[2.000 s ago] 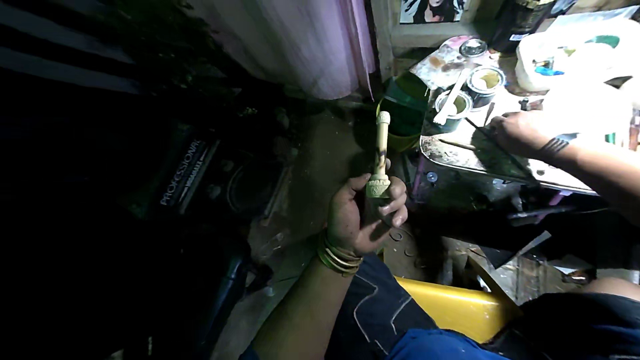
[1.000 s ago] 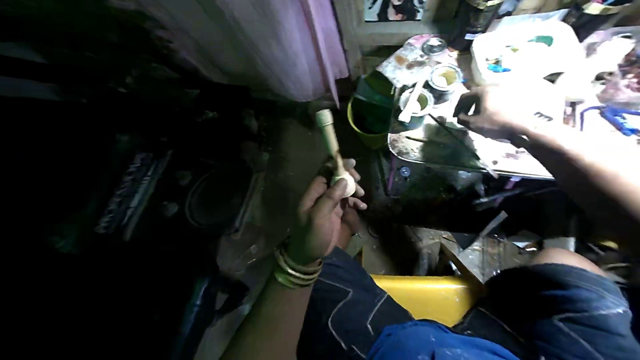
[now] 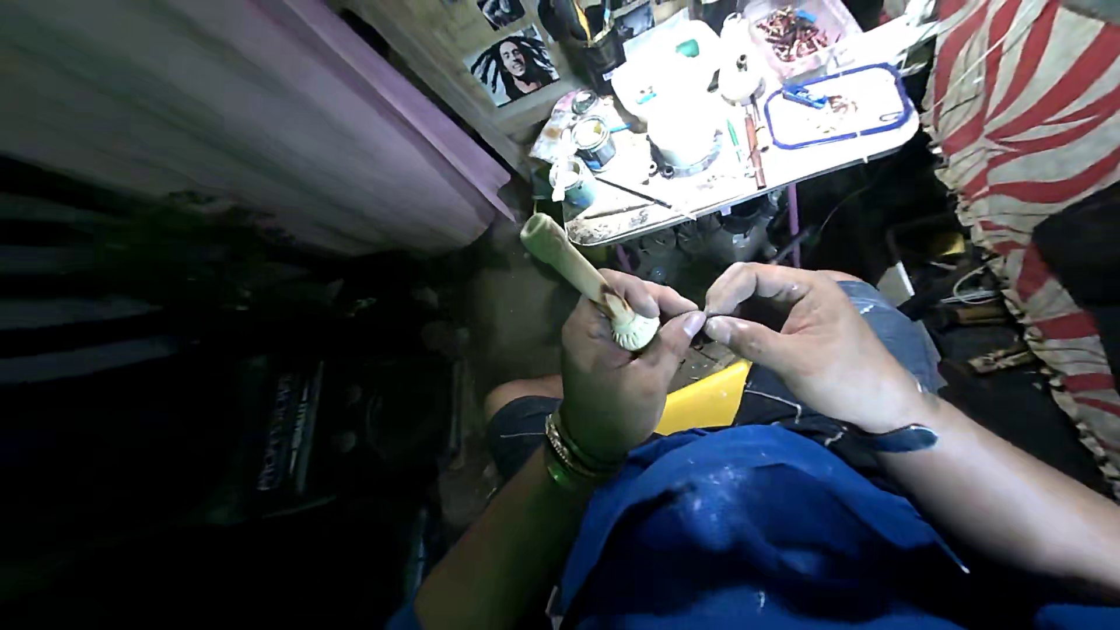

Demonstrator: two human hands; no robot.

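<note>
A pale carved piece [image 3: 577,271], with a long tubular stem and a ribbed rounded end, leans up and to the left out of my left hand [image 3: 617,363]. The fingers of that hand are closed around it near the ribbed end. A brown patch marks the stem beside that end. My right hand [image 3: 809,337] meets the left fingertips, its thumb and forefinger pinched together. Whether something tiny lies between those fingertips cannot be told.
Beyond my hands stands a white worktable [image 3: 630,226] with an open paint can [image 3: 593,144], a thin brush [image 3: 634,192] and a blue-rimmed lid [image 3: 840,105]. A loudspeaker [image 3: 350,437] is at the left, a pale curtain [image 3: 332,114] above it. Striped cloth [image 3: 1041,175] hangs right.
My right hand has come from the tabletop to my left fingertips. My left hand still holds the carved piece, now with its stem tilted left. The view has swung to the right.
</note>
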